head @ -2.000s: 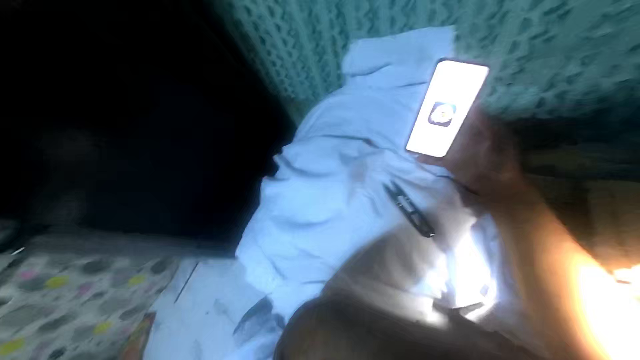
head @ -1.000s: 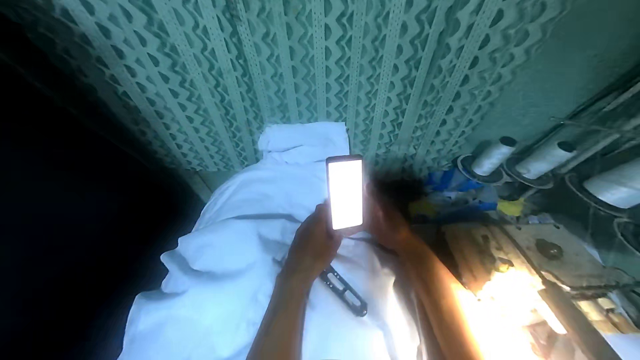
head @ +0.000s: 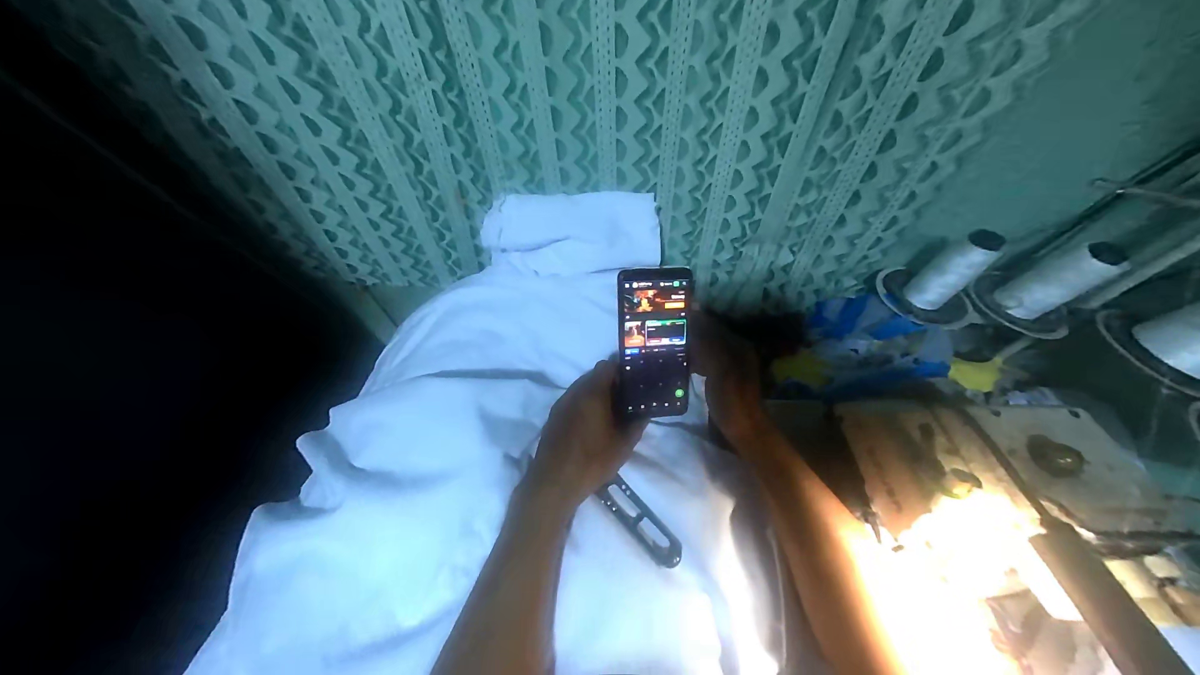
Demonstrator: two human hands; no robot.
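A smartphone (head: 654,342) stands upright in my left hand (head: 583,427), its lit screen towards me with a dark page and small pictures. At the phone's right edge is my right hand (head: 724,366); shadow hides most of its fingers, so its grip cannot be told. White cloth (head: 422,469) spreads under both forearms, and a folded part of it lies at the patterned green curtain. On the cloth, just below my left hand, lies a dark handheld tool with a slotted handle (head: 642,525); my wrist covers its upper end.
White thread cones (head: 956,269) stand on holders at the right. Below them is a sewing machine (head: 1031,459) under a glaring lamp. Blue and yellow plastic material (head: 872,347) lies behind the machine. A green patterned lace curtain (head: 600,112) hangs in front; the left side is dark.
The phone's screen has gone from bright white to a dark page. My left hand, not visible at the phone two seconds ago, now holds it. The view has swung to the right.
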